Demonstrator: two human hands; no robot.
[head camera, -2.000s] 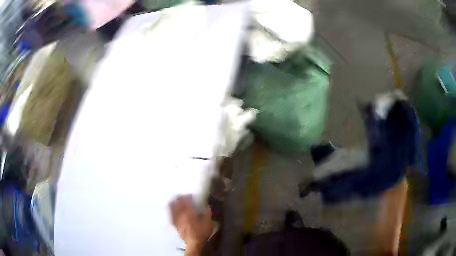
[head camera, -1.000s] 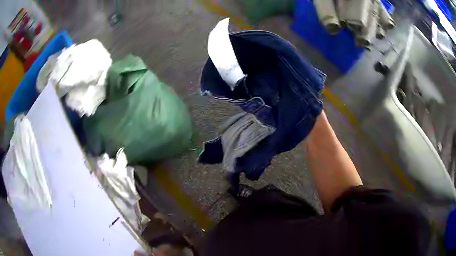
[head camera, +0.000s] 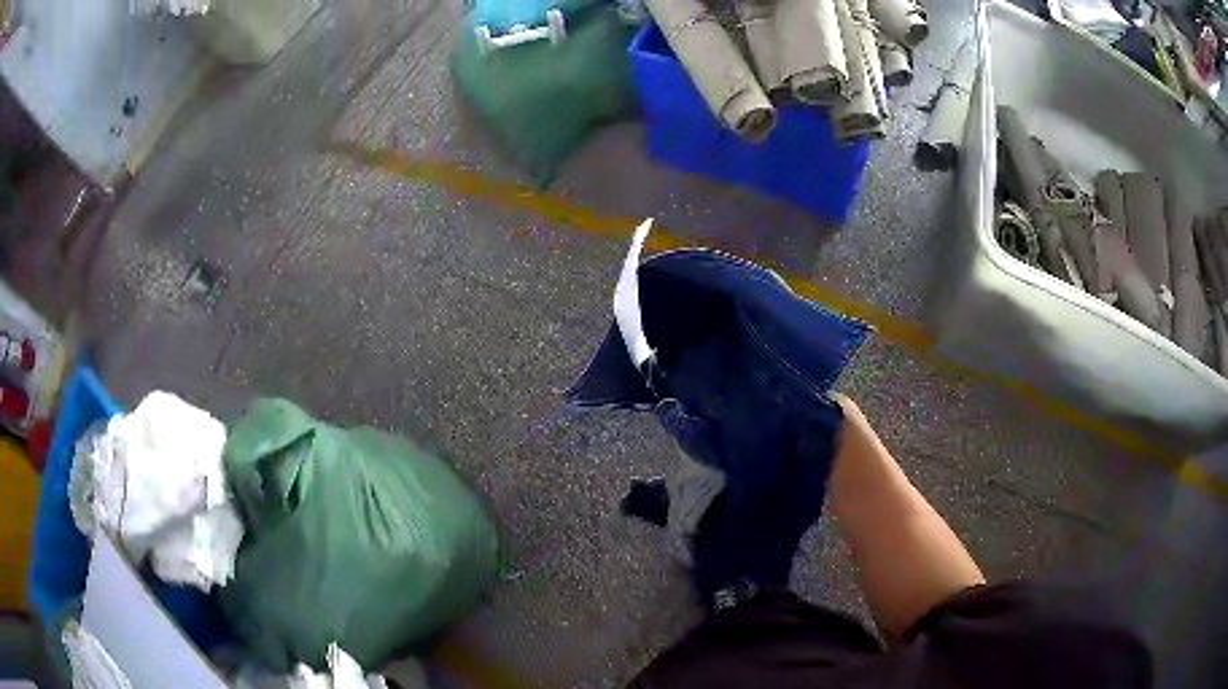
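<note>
A dark indigo denim garment (head camera: 754, 364) hangs in the air over the floor, its grey reverse showing at the lower left. A white paper slip (head camera: 630, 303) stands up from its upper left edge. My right forearm reaches up from the lower right to the garment. My right hand is hidden behind the cloth, so its fingers do not show, but the garment hangs from it. My left hand is not in view.
A green sack (head camera: 357, 538) and a blue bin with white cloth (head camera: 162, 485) stand lower left, beside a white table corner (head camera: 142, 626). A blue bin (head camera: 754, 155) holds grey rolls at the top. A large pale bin (head camera: 1077, 323) with rolls stands right. A yellow line (head camera: 539, 205) crosses the floor.
The view has moved on past the white table, which has slid to the lower left with the green sack. My left hand has left the picture. The garment is still held and hangs narrower.
</note>
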